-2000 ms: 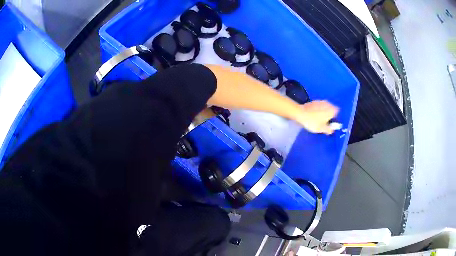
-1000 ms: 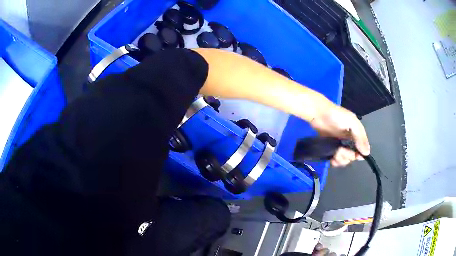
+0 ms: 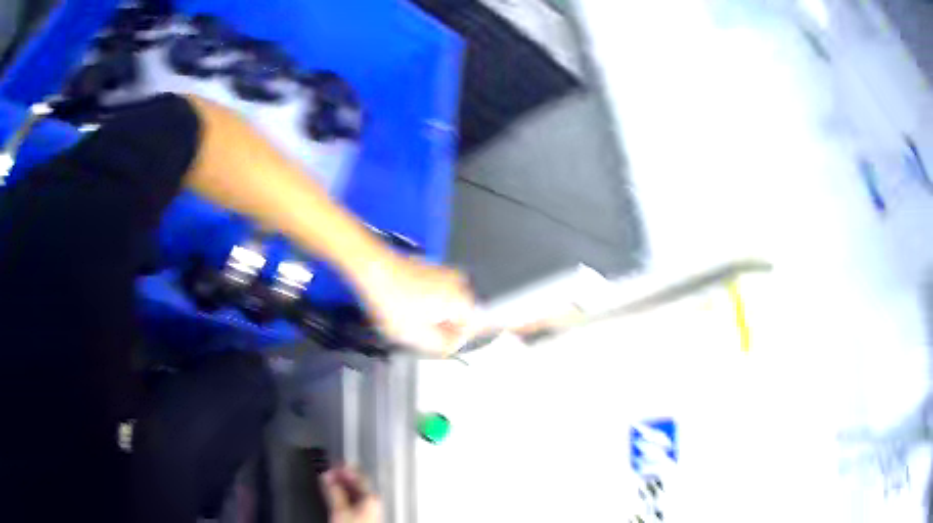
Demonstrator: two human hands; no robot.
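Note:
The frame is strongly blurred. My left hand [image 3: 430, 312] reaches past the blue bin's near corner to the edge of the white test chamber [image 3: 542, 439]; its grip is too smeared to read. My right hand [image 3: 350, 497] shows only as fingertips at the bottom edge, beside the chamber's grey front. Black headphones [image 3: 332, 107] lie on a pale liner [image 3: 169, 77] in the blue bin [image 3: 409, 112]. Headphones with silver bands [image 3: 246, 264] hang over the bin's near rim.
A green button [image 3: 435, 427] sits at the chamber's front corner. A blue label [image 3: 654, 443] is on its white surface. Black stacked trays [image 3: 517, 87] stand beyond the bin. Grey floor [image 3: 542, 184] shows between bin and chamber. My dark sleeve covers the left side.
The view has swung towards the chamber, so the bin sits further up and left. The headphone my left hand held one second ago is no longer discernible. My right fingertips show lower and further left.

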